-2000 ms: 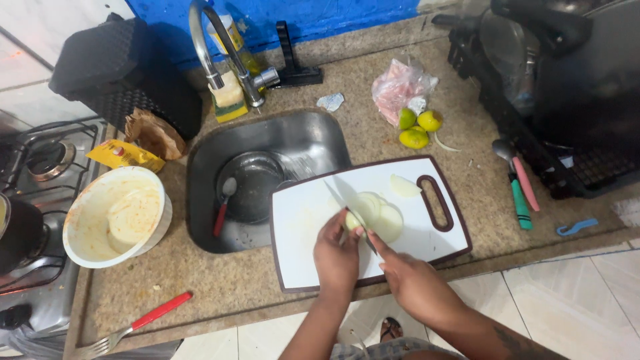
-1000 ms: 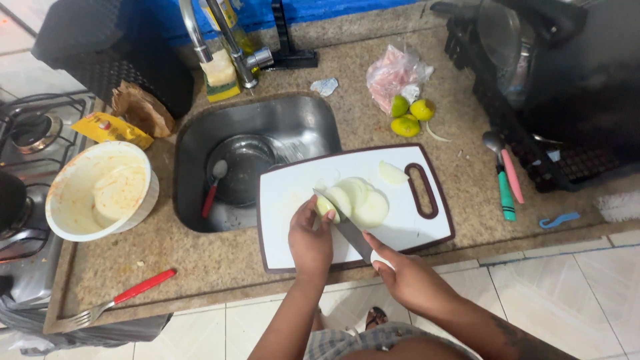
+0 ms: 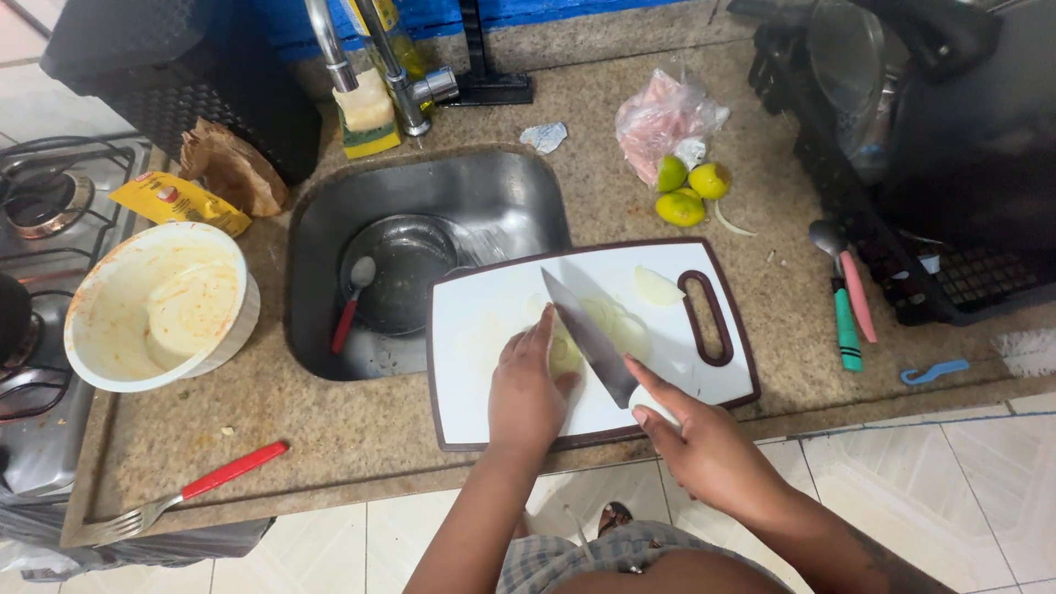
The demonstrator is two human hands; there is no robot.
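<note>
A white cutting board [image 3: 470, 330] with a dark maroon rim lies on the counter, its upper left part reaching over the sink's edge. My right hand [image 3: 701, 445] grips the white handle of a kitchen knife [image 3: 587, 338], whose broad blade lies over pale onion slices [image 3: 623, 326]. Beside the blade, my left hand [image 3: 528, 388] rests with its fingers on an onion piece [image 3: 564, 353], partly hidden by them. One separate onion piece [image 3: 657, 285] lies near the board's handle slot.
Left of the board, the steel sink [image 3: 330, 223] holds a pan [image 3: 404, 276] and a red-handled spoon [image 3: 345, 326]. A stained white bowl [image 3: 157, 305] and a red-handled fork [image 3: 234, 470] are further left. Limes [image 3: 681, 207], a plastic bag [image 3: 660, 115] and a black dish rack [image 3: 916, 305] stand right.
The left hand's fingers, bent around the onion piece a second ago, now lie straighter and flatter over it. The knife blade has shifted up the board, over the onion slices.
</note>
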